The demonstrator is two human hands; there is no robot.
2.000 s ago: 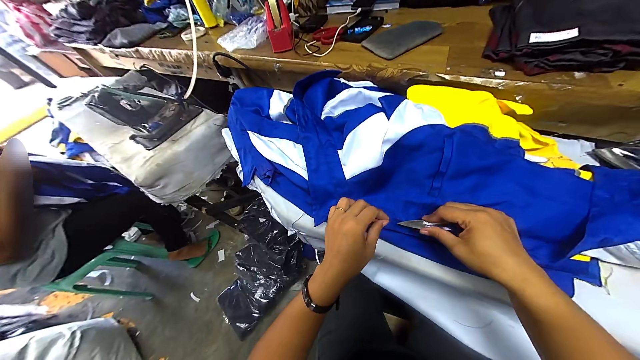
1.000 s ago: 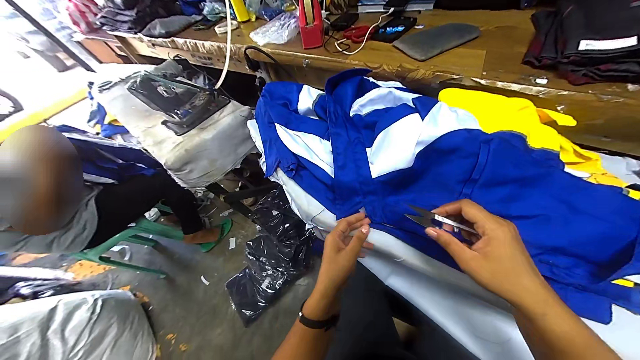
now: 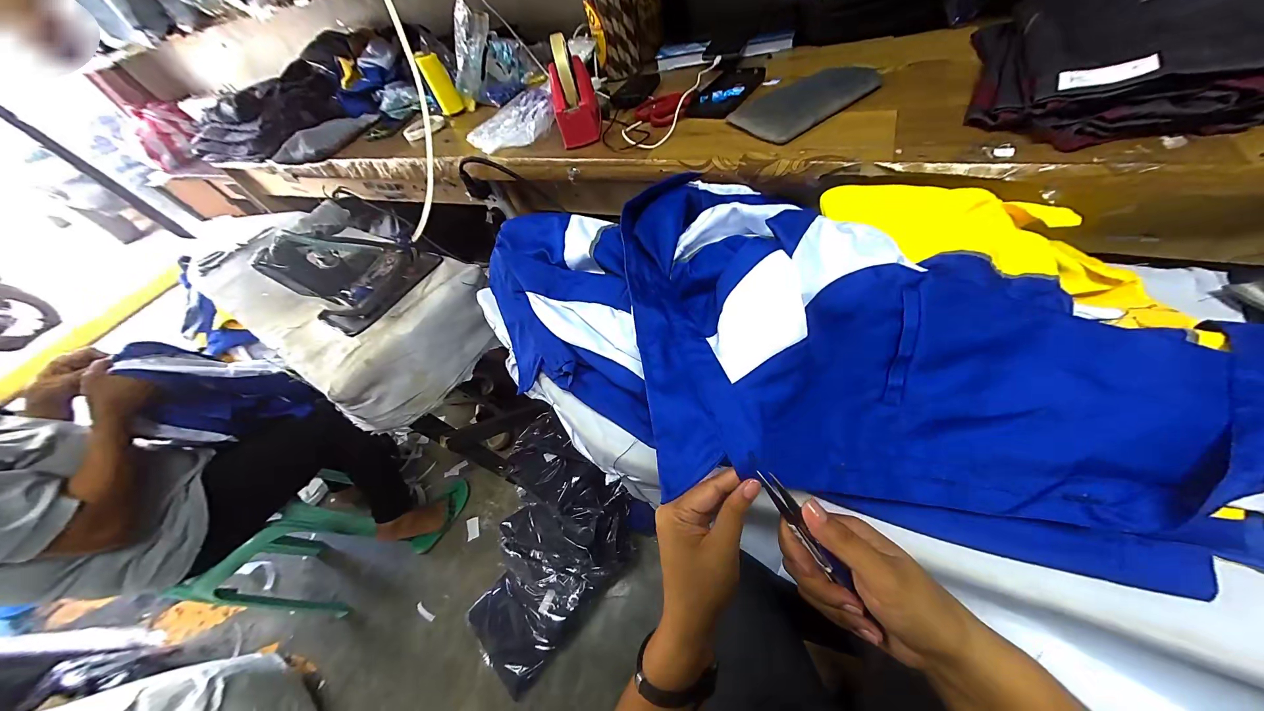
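A blue garment with white panels point(image 3: 987, 395) lies spread over a white-covered surface, its lower edge toward me. My left hand point(image 3: 703, 528) pinches the front edge of that garment between thumb and fingers. In my right hand point(image 3: 859, 568) is a pair of thread snips point(image 3: 802, 523), its pointed blades slightly apart and aimed at the cloth beside my left fingertips. Any thread between the blades is too small to tell. A yellow garment point(image 3: 918, 217) lies behind the blue one.
A wooden table point(image 3: 918, 128) behind holds a red tape dispenser point(image 3: 576, 109), a phone and folded dark garments point(image 3: 1126, 59). Left stands a padded board with an iron stand point(image 3: 336, 272). A seated person point(image 3: 109, 464) holds blue cloth. Plastic-wrapped packages point(image 3: 553, 553) lie on the floor.
My left hand, apart from the cloth edge a second ago, now pinches it. The snips have come close to my left fingertips, and their blades point more steeply up the view.
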